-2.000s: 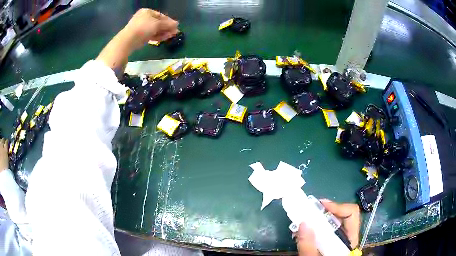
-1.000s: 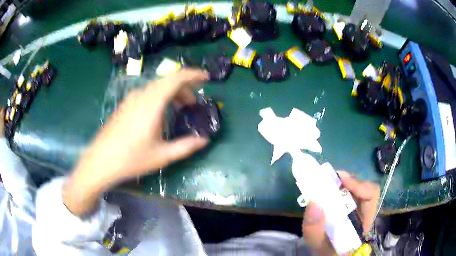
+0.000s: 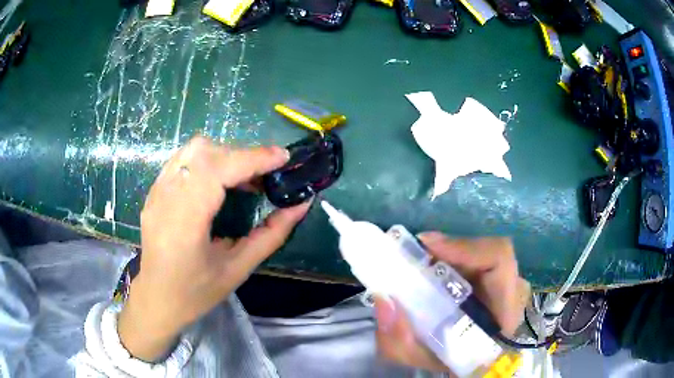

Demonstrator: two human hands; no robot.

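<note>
My left hand point(image 3: 214, 221) holds a black electronic housing point(image 3: 304, 168) between thumb and fingers, its open side with thin wires facing up. A silver battery with yellow edges point(image 3: 310, 116) sits at the housing's far side. My right hand point(image 3: 465, 295) grips a milky-white glue syringe point(image 3: 403, 284) with a clear bracket and a yellow rear end. The syringe's pale needle tip points at the housing's near right corner, very close to it; whether it touches is unclear. A white irregular wipe point(image 3: 465, 144) lies flat on the green mat point(image 3: 222, 88).
More black housings point(image 3: 429, 15) with batteries line the far edge. A cluster of housings point(image 3: 602, 96) lies at the right beside a blue controller box point(image 3: 650, 148) with a lit red switch. A pale air hose point(image 3: 591, 240) runs down from the box. Glue streaks mark the mat.
My left hand has brought the housing from among the others to the syringe. The syringe has moved left off the wipe, its tip now at the housing. The view has shifted down towards the mat's near edge.
</note>
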